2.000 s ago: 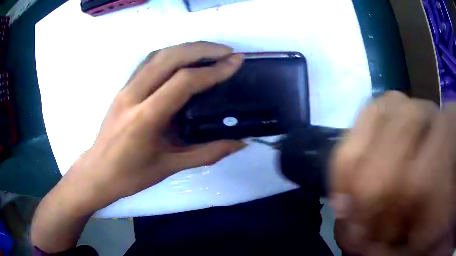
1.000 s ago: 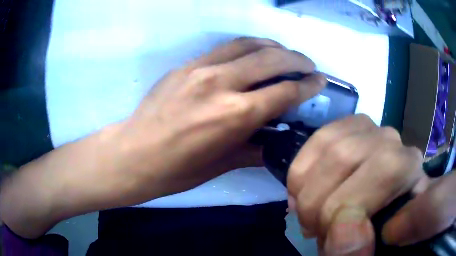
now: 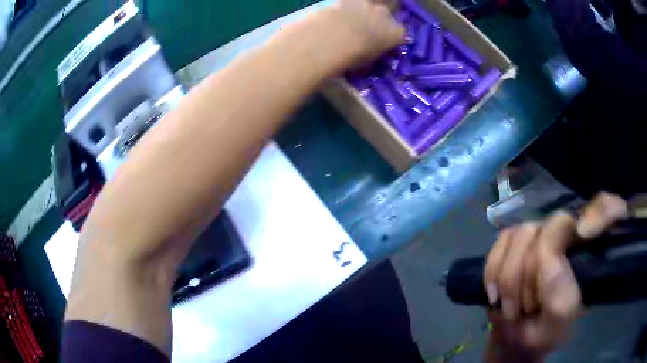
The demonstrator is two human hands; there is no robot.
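Observation:
My left hand (image 3: pixel 369 32) reaches into the battery box (image 3: pixel 376 133) at its far left corner, among loose purple cells (image 3: pixel 436 78). Its fingertips are hidden, so I cannot tell whether it grips a cell. My right hand (image 3: pixel 535 266) is closed around the black electric screwdriver (image 3: pixel 468 280), held off to the right, away from the radio. A radio (image 3: pixel 216 259) lies black back up on the white work sheet (image 3: pixel 284 298), partly covered by my left forearm.
The white-grey screw feeder (image 3: pixel 117 88) stands at the upper left, with stacked radios (image 3: pixel 76 184) beside it. Red radios (image 3: pixel 18 319) lie at the far left. A handwritten mark is near the sheet's corner. A person in dark clothing (image 3: pixel 599 120) is at the upper right.
My left hand has let go of the radio and moved into the battery box. My right hand has drawn the screwdriver away to the right. The view has swung right.

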